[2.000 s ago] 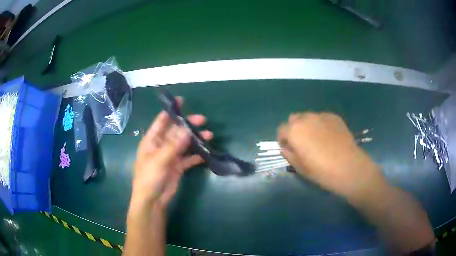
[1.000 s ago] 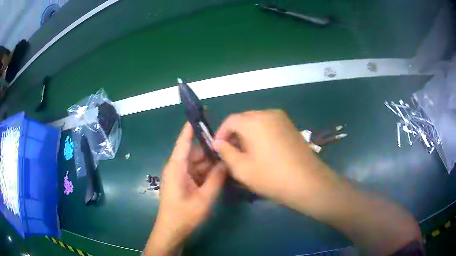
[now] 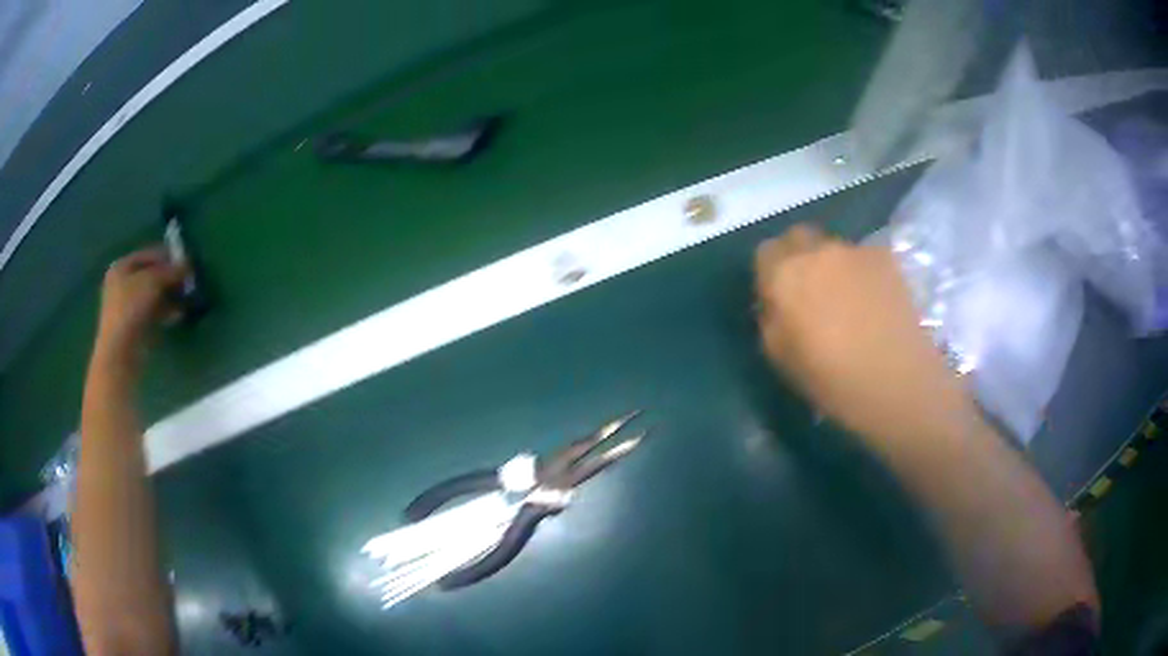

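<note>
My left hand (image 3: 138, 292) is at the far left beyond the white strip, its fingers on a slim black housing (image 3: 183, 272) with a silvery strip. My right hand (image 3: 835, 314) is at centre-right, blurred, fingers curled downward; whether it holds anything is hidden. Pliers (image 3: 553, 477) with dark handles and brownish open jaws lie between my hands. A bundle of white sticks (image 3: 442, 549) lies across their handles. A small pile of black parts (image 3: 251, 625) is at the lower left.
Another black housing (image 3: 407, 144) lies beyond the white strip (image 3: 372, 336). A clear bag (image 3: 1012, 276) stands right of my right hand, with silvery glints beside it. A blue bin (image 3: 26, 592) is cut off at the lower left. Yellow-black tape (image 3: 1112, 477) edges the lower right.
The view has swung right. My hands have parted: the left, with the black housing, is across the white strip; the right has moved to beside the clear bag. The pliers and sticks are uncovered.
</note>
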